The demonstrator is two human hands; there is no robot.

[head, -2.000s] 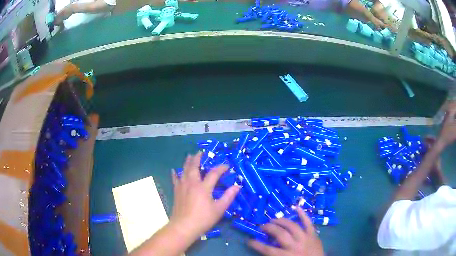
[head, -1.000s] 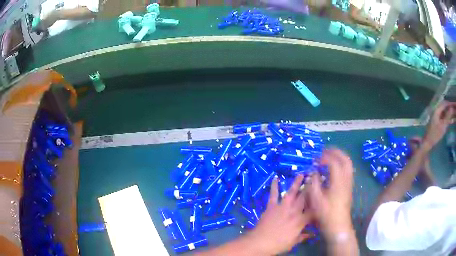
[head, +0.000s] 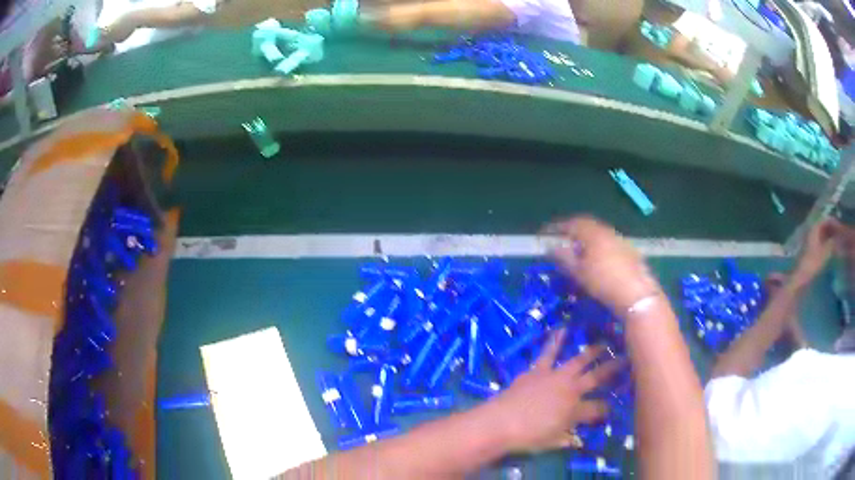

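A loose heap of shiny blue cylinders (head: 450, 323), many with small white stickers, lies on the dark green bench in front of me. My left hand (head: 560, 392) is spread over the right part of the heap, fingers apart. My right hand (head: 583, 253) is at the heap's far edge, over the pale metal rail; it is blurred and its fingertips are hard to make out, so I cannot tell if it holds anything. A pale sticker sheet (head: 258, 398) lies flat at the left, with one blue cylinder (head: 185, 401) beside its left edge.
A cardboard carton (head: 37, 220) full of blue cylinders stands tipped at the left. A smaller blue pile (head: 722, 305) lies at the right near another person's arms and white sleeve (head: 783, 408). Beyond the rail (head: 412, 246) lie teal parts (head: 634, 192); other workers' arms reach over the raised line.
My right hand has moved from beside my left hand up to the rail. My left hand has spread over the heap's right side. The heap was shifted and spread leftward since the earliest frame.
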